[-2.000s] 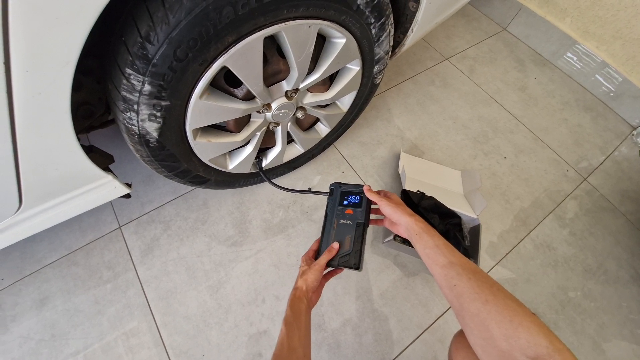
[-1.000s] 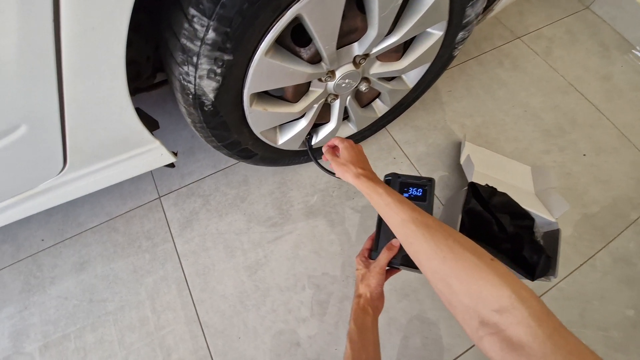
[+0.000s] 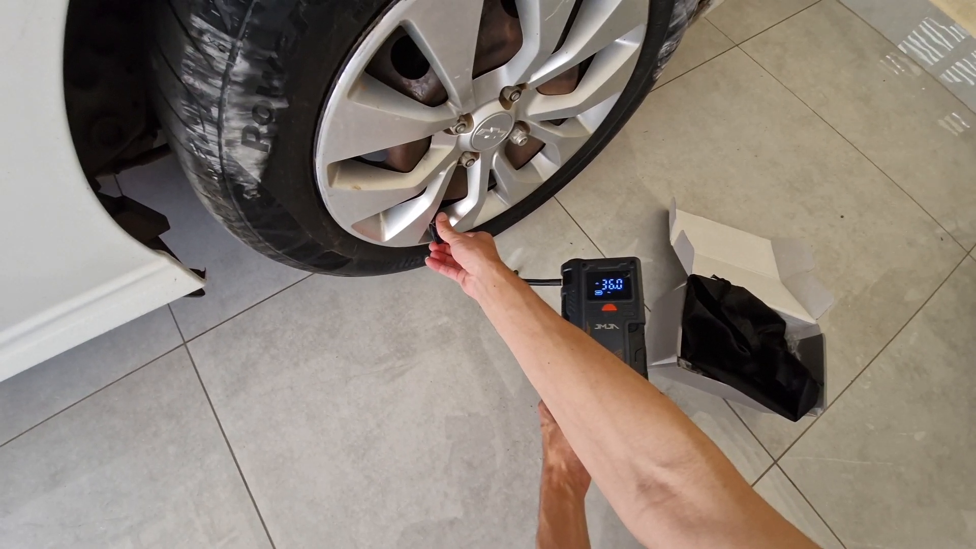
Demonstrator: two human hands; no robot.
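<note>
My right hand (image 3: 461, 255) reaches across to the lower rim of the car's alloy wheel (image 3: 412, 194), its fingers closed around the black end of an air hose at the valve. From the side of a black portable tyre inflator (image 3: 608, 328) the hose (image 3: 543, 282) runs toward that hand, which hides part of it. The inflator's screen is lit and reads 36.0. Below it is my left hand (image 3: 563, 454), mostly hidden behind my right forearm, so its fingers and grip do not show. The black tyre (image 3: 252, 145) stands on the tiled floor.
An open white cardboard box (image 3: 732, 248) with a black cloth bag (image 3: 740, 339) in it sits on the floor right of the inflator. The white car body (image 3: 76, 252) fills the left side, with its lower edge ending near the tyre.
My right hand has left the inflator's side, where it was two seconds ago, and moved left to the hose end at the wheel. The reading on the screen is the same.
</note>
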